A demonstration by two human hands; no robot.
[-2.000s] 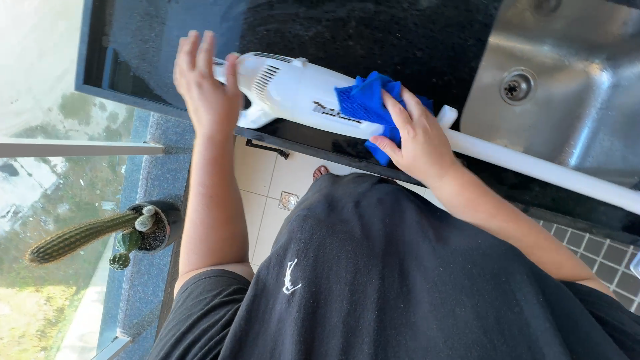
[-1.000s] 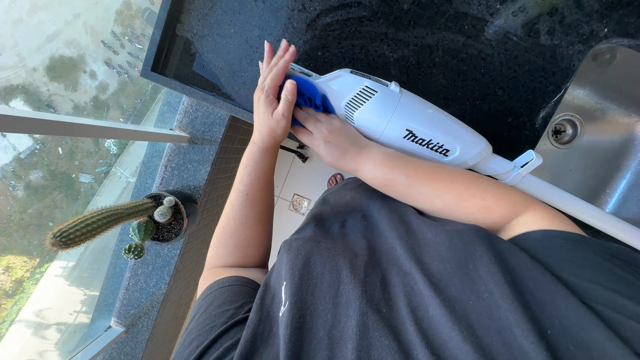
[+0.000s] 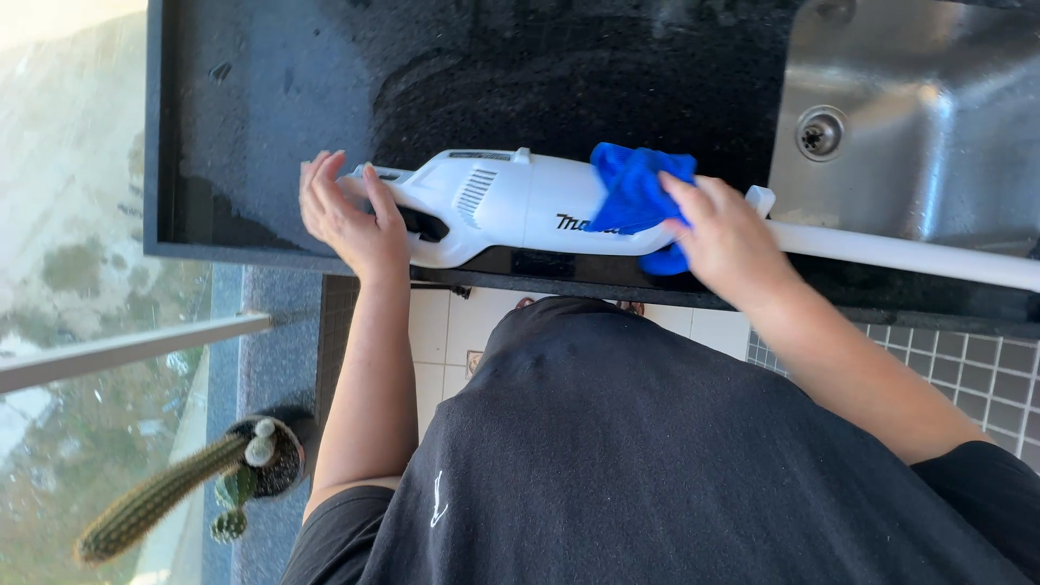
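Note:
A white Makita stick vacuum cleaner (image 3: 552,195) lies along the front of a black stone countertop (image 3: 455,73), its long white tube (image 3: 910,253) running right across the front of the sink. My left hand (image 3: 355,213) is at the handle end of the vacuum, thumb and fingers around its end. In my right hand (image 3: 711,227) is a blue cloth (image 3: 642,187), pressed on the front part of the body and partly covering the maker's name. A corner of the cloth hangs below the body at the counter's front edge.
A stainless steel sink (image 3: 902,97) with a drain is set into the counter at the right. At lower left, a potted cactus (image 3: 272,459) stands on a grey stone ledge beside a window with a metal bar (image 3: 138,349). The counter has a raised rim.
My right hand has moved with the blue cloth from the vacuum's handle end, beside my left hand, to the front of its body. My left hand remains at the handle end.

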